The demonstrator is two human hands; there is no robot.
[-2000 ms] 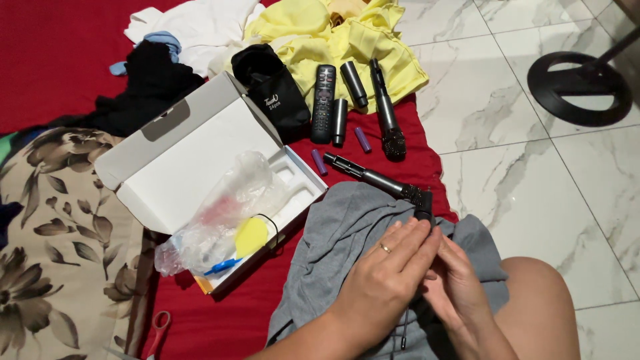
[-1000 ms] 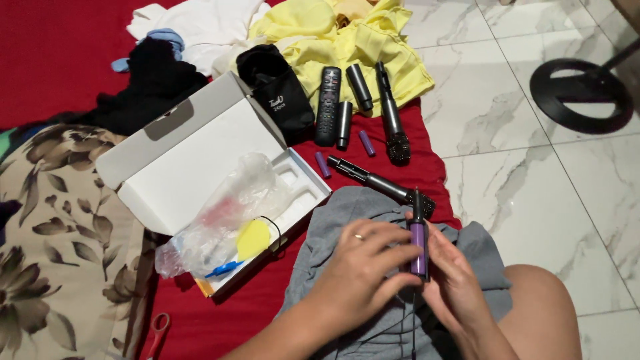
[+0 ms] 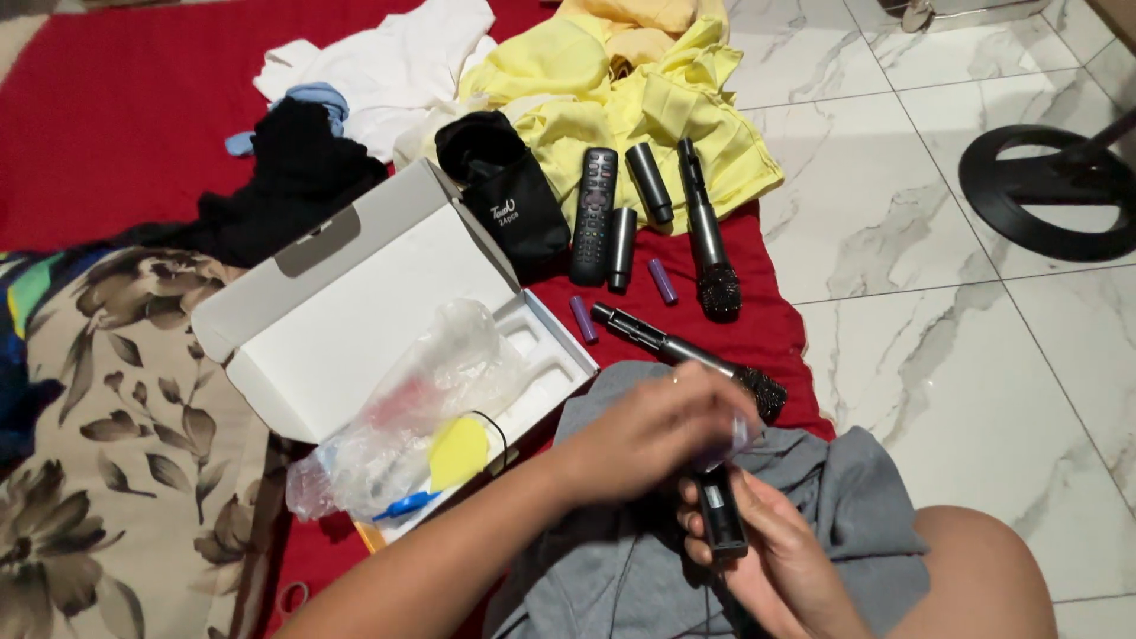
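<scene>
My left hand is slightly blurred above the black battery holder, its fingers closed on a purple cylindrical battery. In my right hand is that black battery holder, its long slot facing up, with a thin cable hanging below. Just beyond my hands lies a microphone with its battery bay exposed; a second microphone lies farther off. Two more purple batteries rest on the red cloth. Near them are two dark cylindrical sleeves and a black remote control.
An open white box at left holds a clear plastic bag. Behind it stands a black pouch. Yellow cloth, a grey garment and red-handled scissors lie around. A black round stand base is on the tiles.
One second ago the purple battery lay in the black holder; now it is out of the slot, in my left hand. The holder has tilted in my right hand, its lower end toward me.
</scene>
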